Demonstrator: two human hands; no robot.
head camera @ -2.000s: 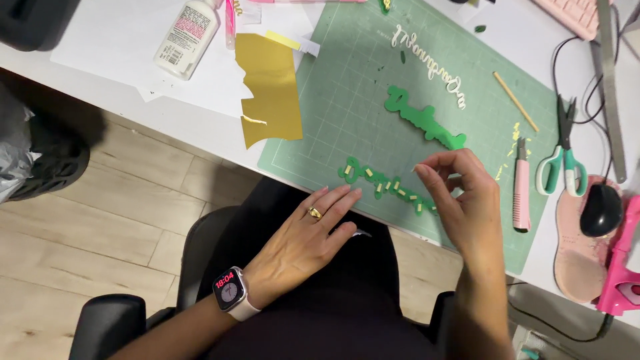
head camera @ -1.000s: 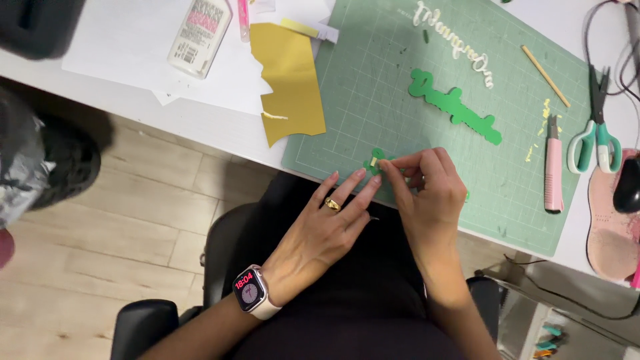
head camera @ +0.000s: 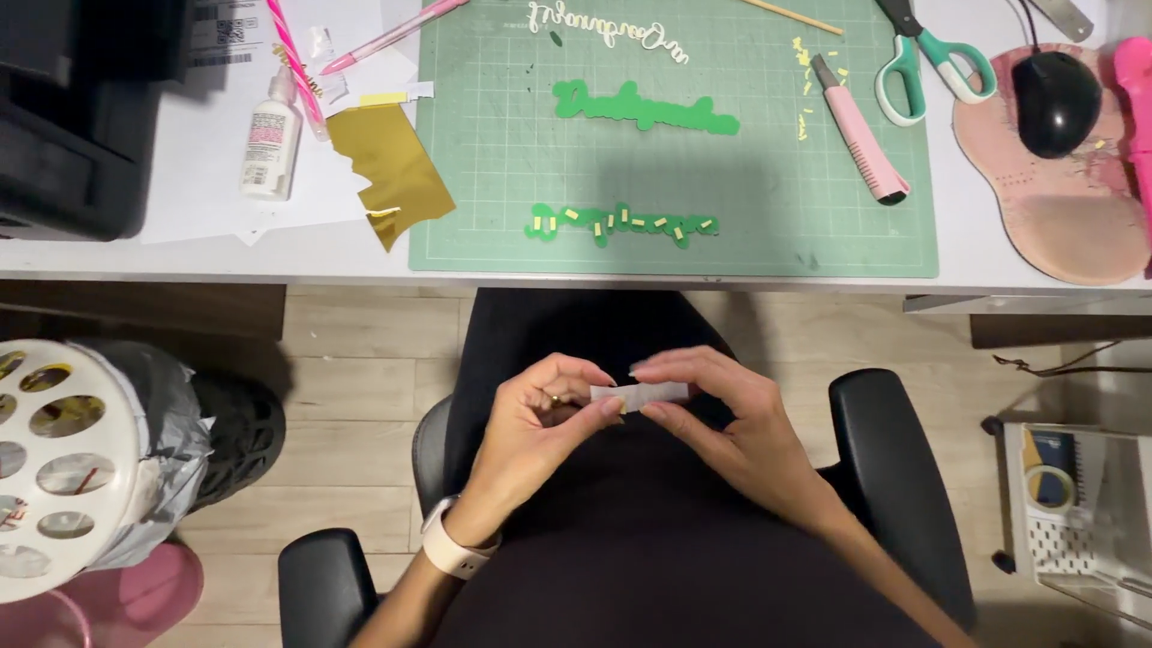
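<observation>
Over my lap, my left hand [head camera: 549, 423] and my right hand [head camera: 729, 418] pinch a small white strip [head camera: 646, 394] between them. A bit of pale yellow shows by my left thumb. On the green cutting mat [head camera: 504, 171] near its front edge lies a green script-shaped cutout [head camera: 603, 223] with several small pale yellow pieces on it. Above it is a plain green cutout [head camera: 643, 110], and farther back a white script-lettering cutout [head camera: 621, 27]. A torn gold sheet [head camera: 396, 171] lies by the mat's left edge.
A pink utility knife [head camera: 859, 144], teal-handled scissors [head camera: 927, 63] and a wooden stick [head camera: 796, 16] lie at the right. A glue bottle [head camera: 270, 144] and pink pen [head camera: 391, 36] lie left. A black mouse [head camera: 1056, 103] rests on a pink pad [head camera: 1053, 216]. Chair armrests flank my lap.
Both hands have moved from the mat's front cutout down over my lap, where they now hold the white strip. The view has shifted considerably.
</observation>
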